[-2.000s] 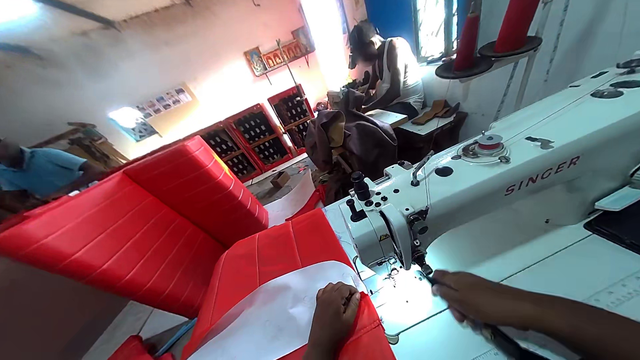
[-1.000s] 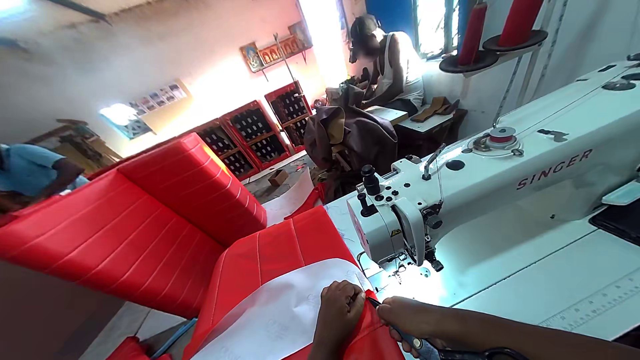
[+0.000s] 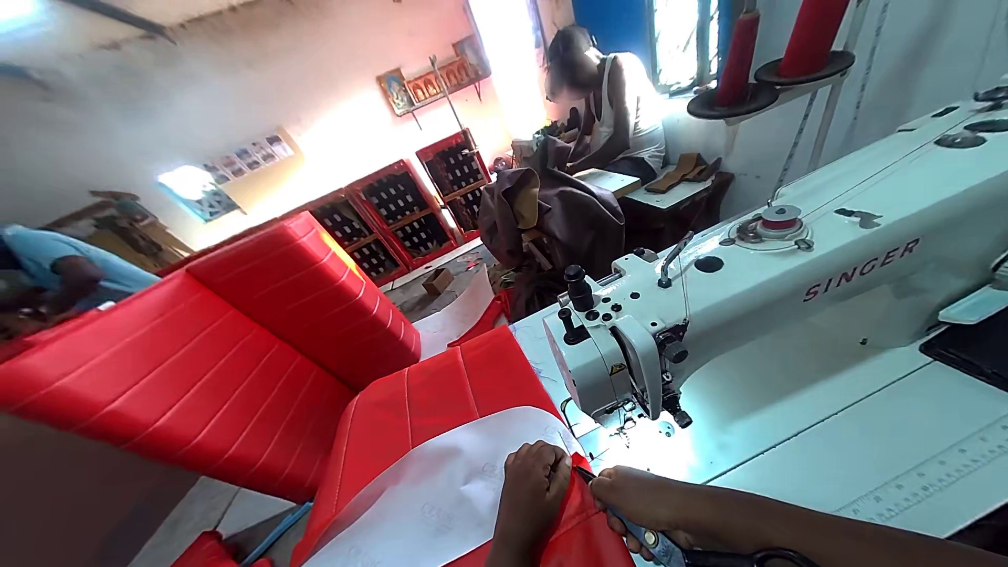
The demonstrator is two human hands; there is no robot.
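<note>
My left hand (image 3: 535, 480) grips the edge of a quilted red upholstery cover (image 3: 429, 398), where its white backing (image 3: 433, 496) is folded over. Just to the right, my right hand (image 3: 638, 496) is closed around the blades of black-handled scissors (image 3: 665, 550). Their dark tip touches a small raised piece of the red material beside my left fingers. Both hands are in front of the head of a white Singer sewing machine (image 3: 622, 354), whose lamp lights the needle area. The fingers partly hide the gripped edge.
Large red padded panels (image 3: 189, 370) stand at the left. A ruler scale (image 3: 929, 472) marks the machine table. Red thread cones (image 3: 739, 63) are at the upper right. One person (image 3: 614, 110) works behind the machine, another (image 3: 79, 268) at the far left.
My right hand has moved from beside the needle area down and left to the red edge by my left hand. The scissors' tip has stayed at that edge since the middle frame.
</note>
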